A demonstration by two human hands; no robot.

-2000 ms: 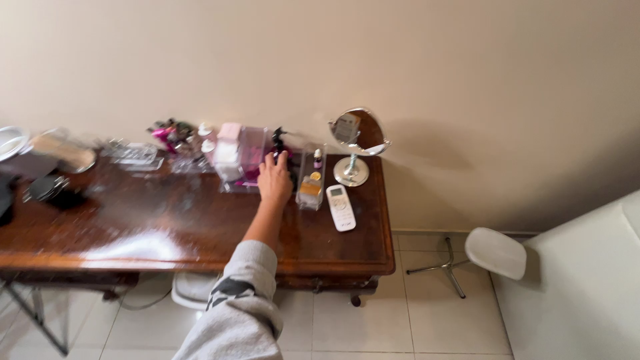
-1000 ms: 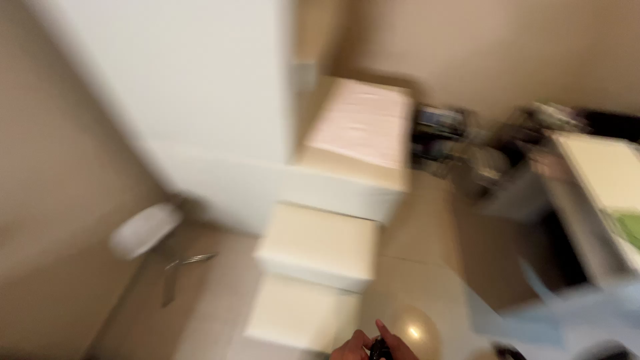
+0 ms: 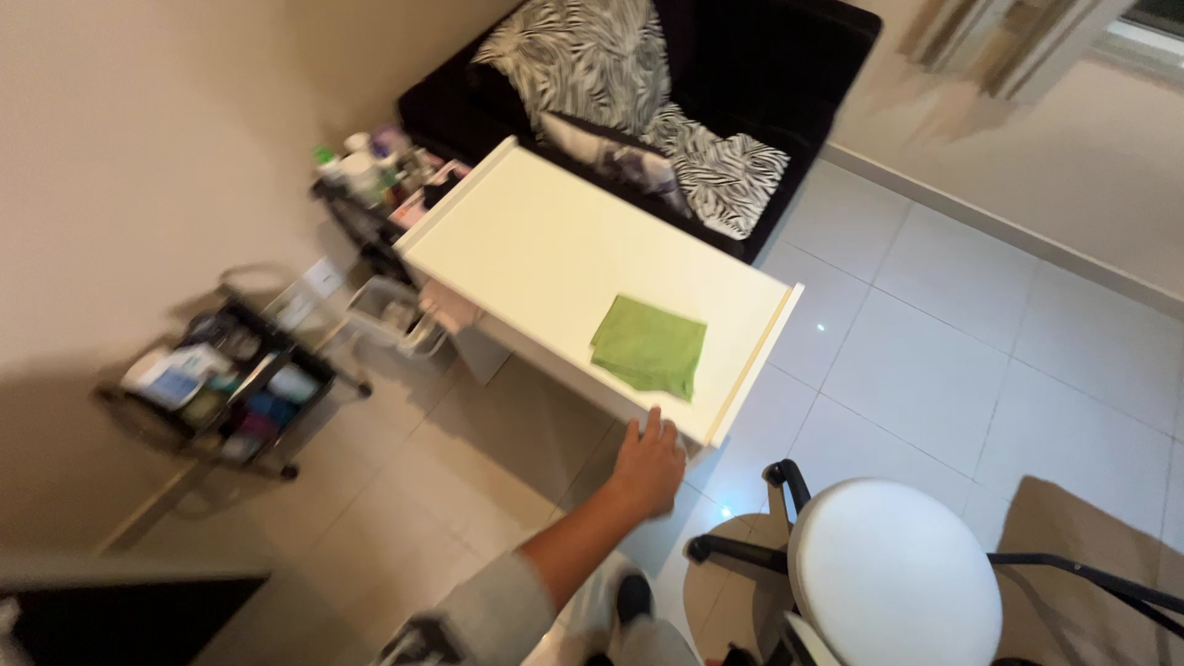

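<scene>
My left hand [image 3: 652, 462] reaches in from the lower left, in a grey sleeve. Its fingers are apart with nothing between them, at the near edge of a white table [image 3: 555, 231]; whether they touch it is unclear. Just beyond the fingertips lies a folded green cloth [image 3: 649, 345], flat on the tabletop near its right end. At the bottom edge, a small reddish, skin-like sliver beside a dark object [image 3: 740, 656] may be part of my right hand; its grip cannot be made out.
A round white stool [image 3: 895, 573] with black legs stands at the lower right. Behind the table is a black sofa [image 3: 768, 55] with zebra-patterned cushions [image 3: 592, 60]. Left are a black cart [image 3: 231, 379] of supplies, a plastic bin [image 3: 393, 314] and bottles [image 3: 363, 176].
The view has swung far round, from a dark wooden table to this white one. My left hand, earlier among items beside a mirror, now reaches to the white table's edge.
</scene>
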